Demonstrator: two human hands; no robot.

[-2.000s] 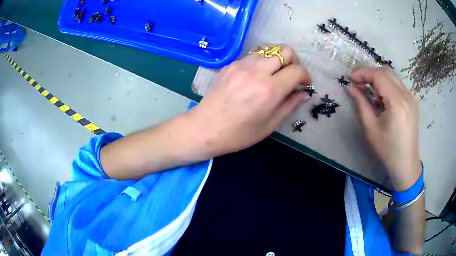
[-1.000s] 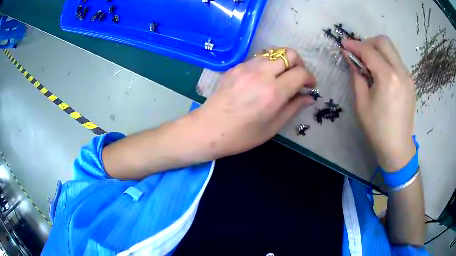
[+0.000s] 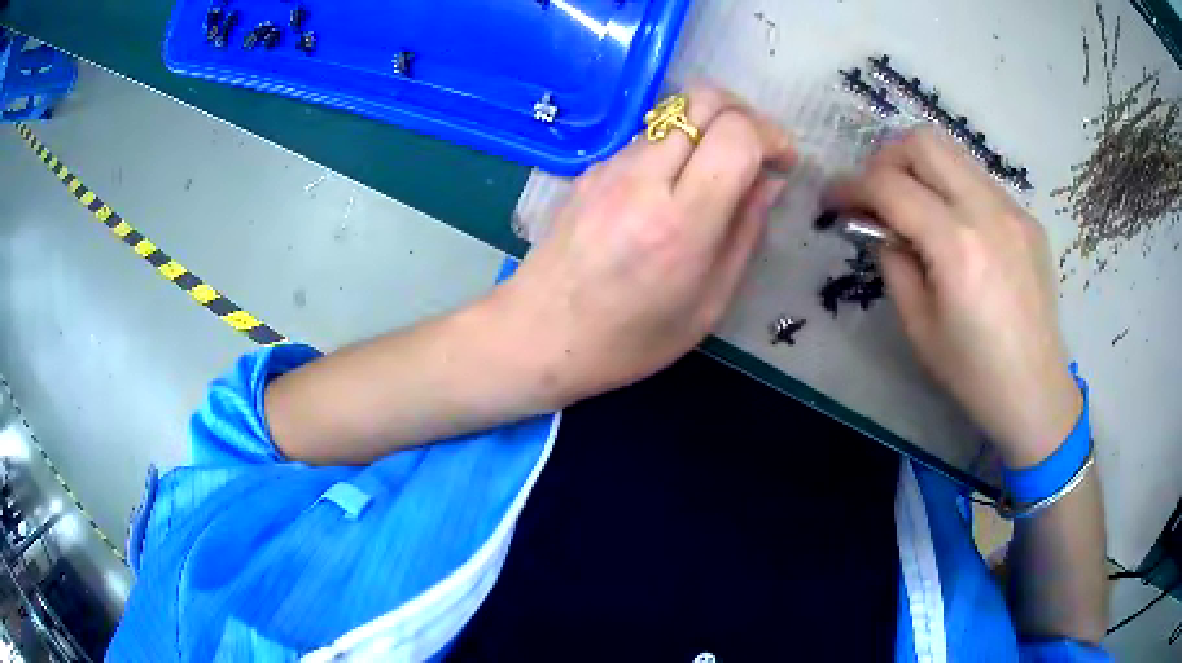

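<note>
My left hand point(image 3: 655, 233), wearing a gold ring, is over the board point(image 3: 836, 376) with thumb and fingertips together; whether a part is between them cannot be told. My right hand point(image 3: 972, 259) holds silver tweezers point(image 3: 866, 231), mostly hidden by the fingers. A blurred dark part point(image 3: 826, 219) is at its fingertips. Just below lies a small heap of dark components point(image 3: 853, 285), partly covered by the right hand. One loose component point(image 3: 786, 329) lies nearer me. A row of dark components point(image 3: 959, 127) runs slantwise beyond the right hand, beside a shorter, partly hidden row.
A blue tray point(image 3: 570, 153) with scattered dark components stands at upper left. A tangled heap of fine brown leaded parts point(image 3: 1125, 168) lies at far right. The green bench edge point(image 3: 856, 421) runs close in front of me. Yellow-black floor tape point(image 3: 156, 266) is at left.
My right hand moved from the rows back towards the small heap, uncovering the long row. My left hand moved slightly up; the component earlier at its fingertips no longer shows there.
</note>
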